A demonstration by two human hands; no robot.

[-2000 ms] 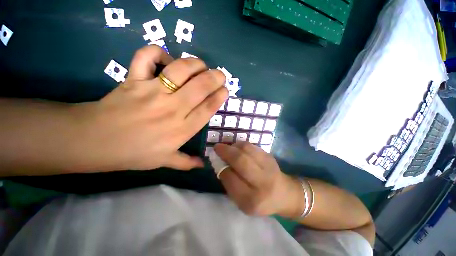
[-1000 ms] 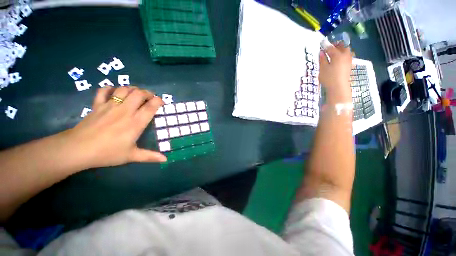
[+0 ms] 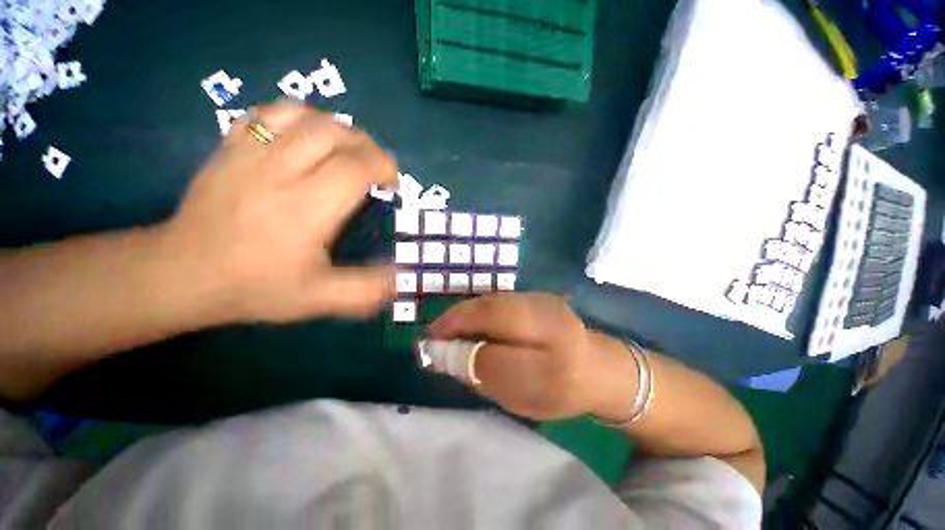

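The green circuit board panel (image 3: 456, 306) lies on the dark green mat, its upper three rows covered with white square parts (image 3: 460, 254) and one more square at the left of the fourth row. My left hand (image 3: 269, 223), blurred, is left of the panel with thumb and fingers apart, the thumb tip at its left edge. A small white piece touches or lies just under its fingertips. My right hand (image 3: 518, 352), with a white finger cot, is over the panel's lower part. It pinches a small white square part (image 3: 424, 353) between thumb and finger.
Peeled tabbed liners (image 3: 326, 80) lie beyond my left hand, with a heap of them (image 3: 36, 47) at far left. A green panel stack (image 3: 508, 47) stands beyond the panel. White sheets (image 3: 715, 155) with dark-outlined squares and a white tray (image 3: 845, 259) lie at right.
My right hand has come back from the sheets at right to the panel, now with a small part in its fingers. More white pieces show beside the panel's upper left corner. The view has shifted.
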